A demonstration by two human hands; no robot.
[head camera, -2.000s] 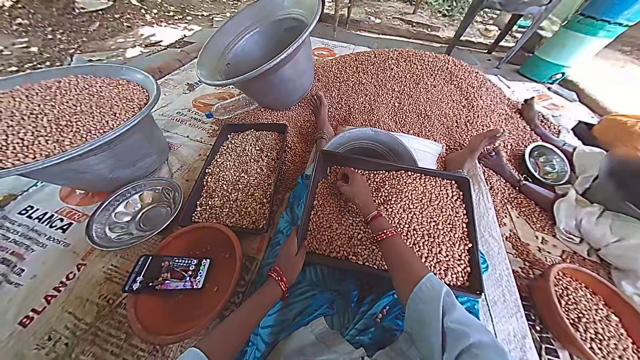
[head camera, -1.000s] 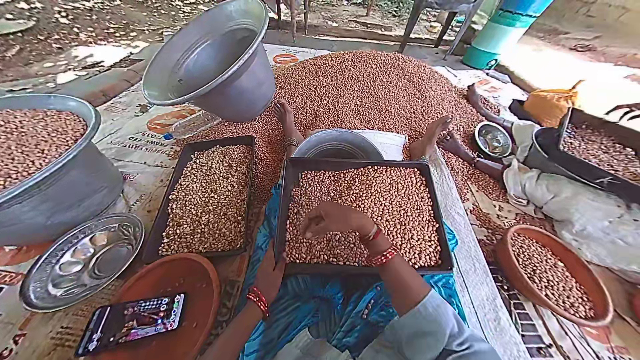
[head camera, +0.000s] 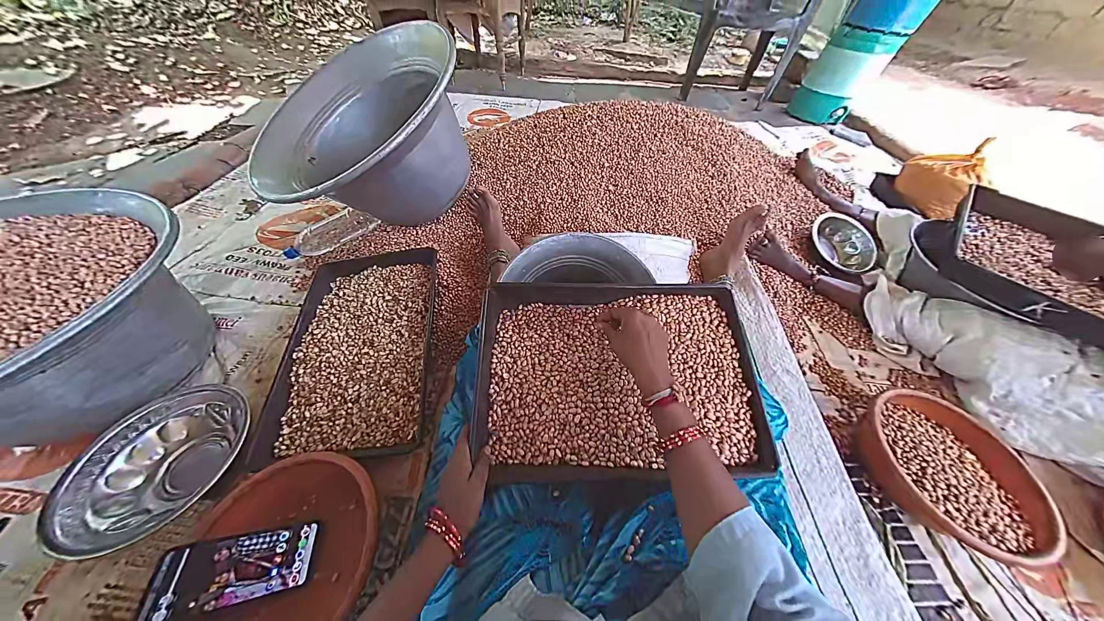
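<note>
A dark rectangular tray (head camera: 623, 473) full of reddish-brown nuts or seeds (head camera: 561, 388) rests over my lap, its far edge at a round metal basin (head camera: 576, 259). My left hand (head camera: 464, 487) grips the tray's near left corner. Over the upper middle of the tray is my right hand (head camera: 638, 341), fingertips pinched together at the nuts; whether something is between them cannot be made out. To the left lies a second dark tray (head camera: 297, 349) of paler nuts (head camera: 358, 362).
A large nut heap (head camera: 630, 164) spreads beyond my feet. Left are big metal tubs (head camera: 405, 172), a steel plate (head camera: 142, 470) and a clay bowl (head camera: 345, 509) with a phone (head camera: 233, 573). Right are a clay bowl of nuts (head camera: 953, 474) and a seated person's legs (head camera: 966, 336).
My right hand has moved from the left part of the tray toward its far middle. My left hand stays at the tray's left side.
</note>
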